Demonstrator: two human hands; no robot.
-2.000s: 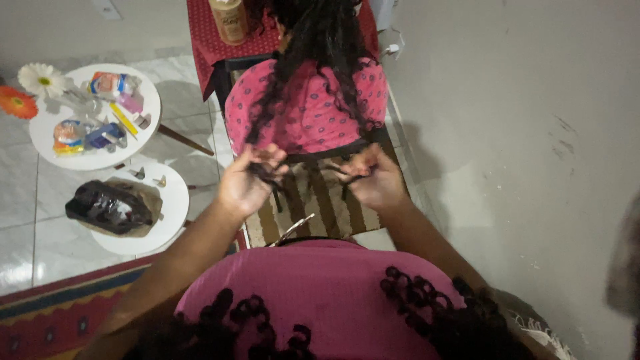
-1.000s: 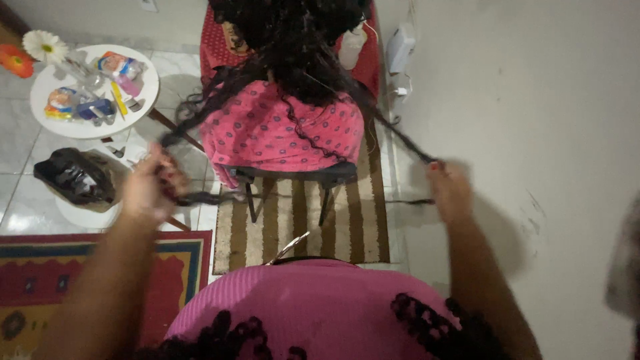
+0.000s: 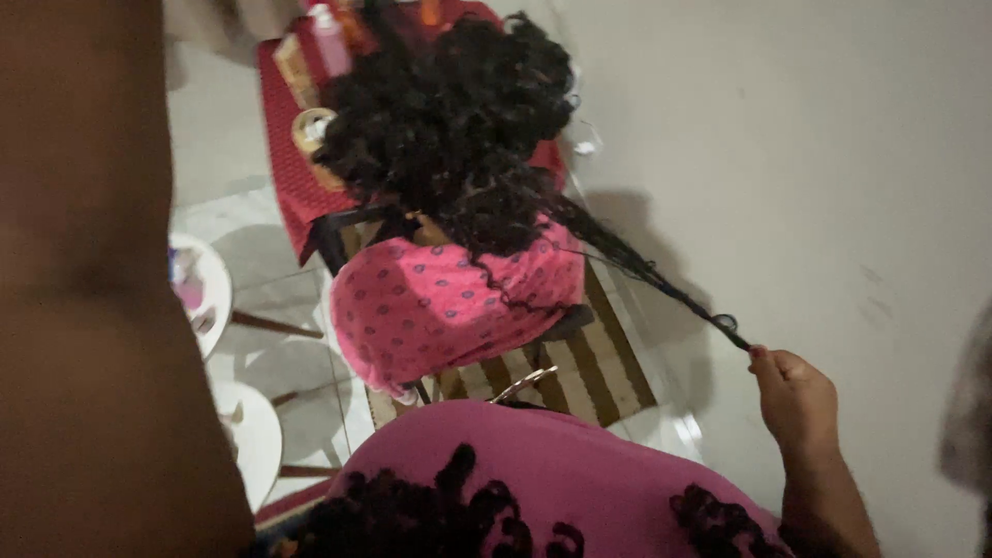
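A seated person's dark curly hair (image 3: 457, 116) fills the upper middle of the head view, above a pink patterned cloth (image 3: 457, 302) over the shoulders and chair back. My right hand (image 3: 794, 387) grips the end of a long strand of hair (image 3: 659, 283), pulled taut down and to the right, away from the head. My left forearm rises large and close along the left edge; the left hand itself is out of the frame. A thin curly lock hangs loose over the pink cloth.
Behind the person, a table with a red cloth (image 3: 291, 201) bears a pink pump bottle (image 3: 331, 43) and an open jar (image 3: 314, 128). Two round white tables (image 3: 217, 271) stand at left. A pale wall (image 3: 814, 155) runs along the right; a striped rug (image 3: 612, 364) lies below the chair.
Both hands held strands one second ago, pulled out to either side. My left arm has since risen and its hand has left the view; my right hand still holds its strand.
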